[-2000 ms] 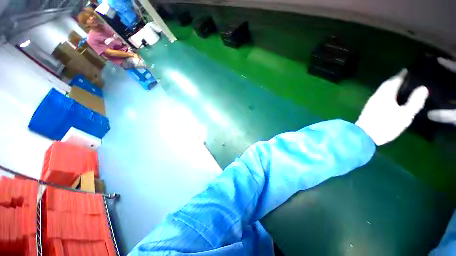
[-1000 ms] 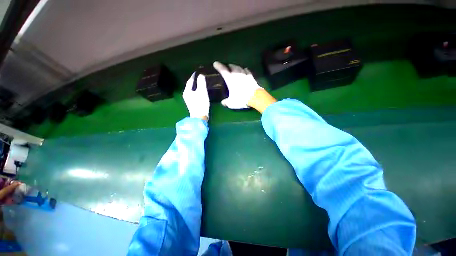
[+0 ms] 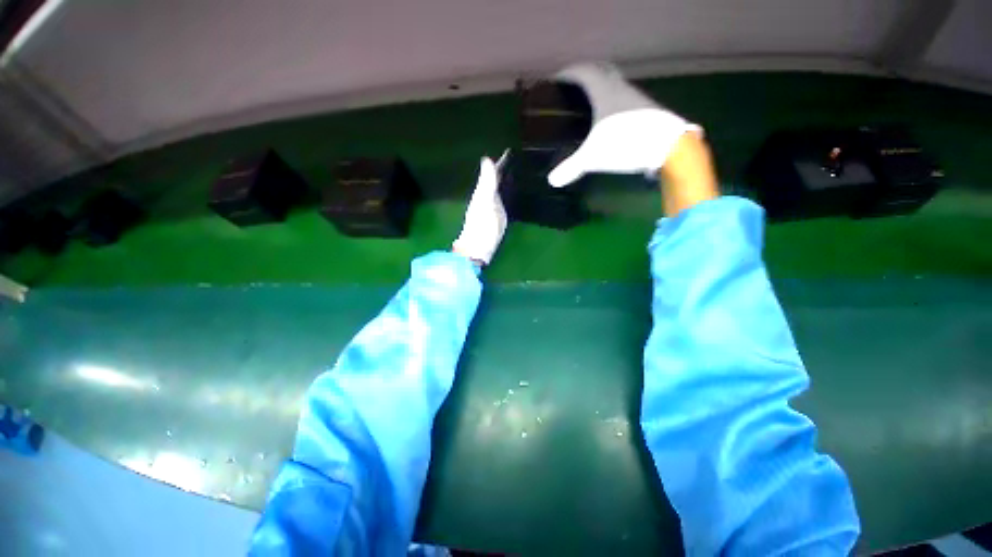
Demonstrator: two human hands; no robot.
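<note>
A black box (image 3: 549, 196) stands on the green belt between my hands. My gloved left hand (image 3: 481, 218) holds its left side; the fingertips are partly hidden against the dark box. My gloved right hand (image 3: 631, 139) is above and to the right, its fingers on a black lid (image 3: 553, 111) that appears raised and tilted over the box. The right fingertips are blurred. Whether the lid is hinged, and what is inside the box, cannot be told.
On the belt (image 3: 620, 256), two closed black boxes stand left (image 3: 370, 196) (image 3: 256, 187), with several darker ones beyond. To the right, an open box (image 3: 810, 174) with a small orange spot touches another black box (image 3: 905, 172). A pale panel runs behind; the worktop (image 3: 533, 413) lies in front.
The view has shifted. The box my hands held one second ago now stands closed to the left. My hands are now on another box, with the right hand raised at its lid.
</note>
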